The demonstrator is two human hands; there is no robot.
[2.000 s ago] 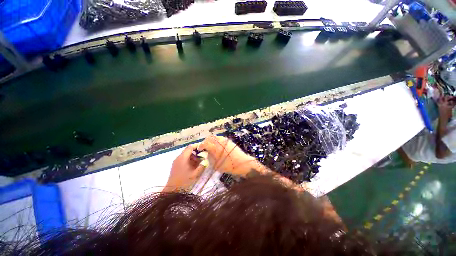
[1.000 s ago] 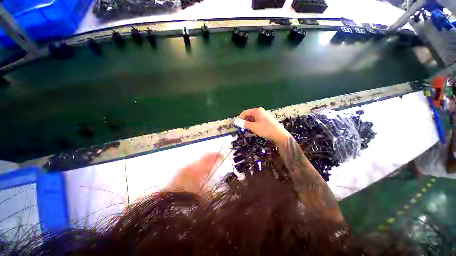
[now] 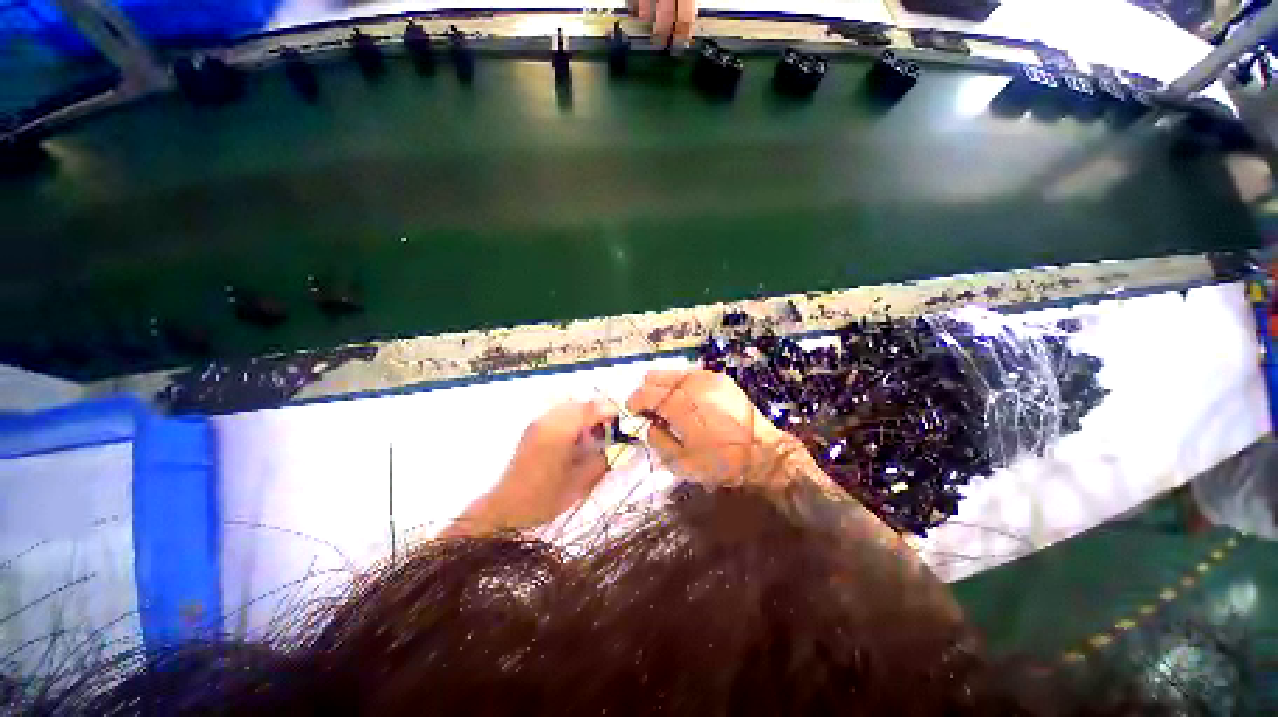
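Observation:
My left hand (image 3: 561,455) and my right hand (image 3: 694,420) are close together over the white tabletop, in front of the belt rail. My left hand holds a small black housing (image 3: 621,432) between its fingertips. The fingertips of my right hand are beside it, with a small dark part (image 3: 659,423) between them. The heap of small black parts (image 3: 869,420) lies on the table just right of my right hand. A crinkled clear plastic bag (image 3: 1019,385) lies over the heap's right side. Hair covers my forearms in part.
The green conveyor belt (image 3: 491,210) runs beyond the pale belt edge rail (image 3: 561,342). Black blocks (image 3: 800,70) and small upright pieces stand along its far side. Dark pieces (image 3: 259,305) lie at its near left. Another person's hand (image 3: 664,20) is at the far edge. A blue bin (image 3: 175,532) is at left.
My right hand has come back from the heap's left edge to beside my left hand. Another person's hand has appeared at the far belt edge. The view has shifted.

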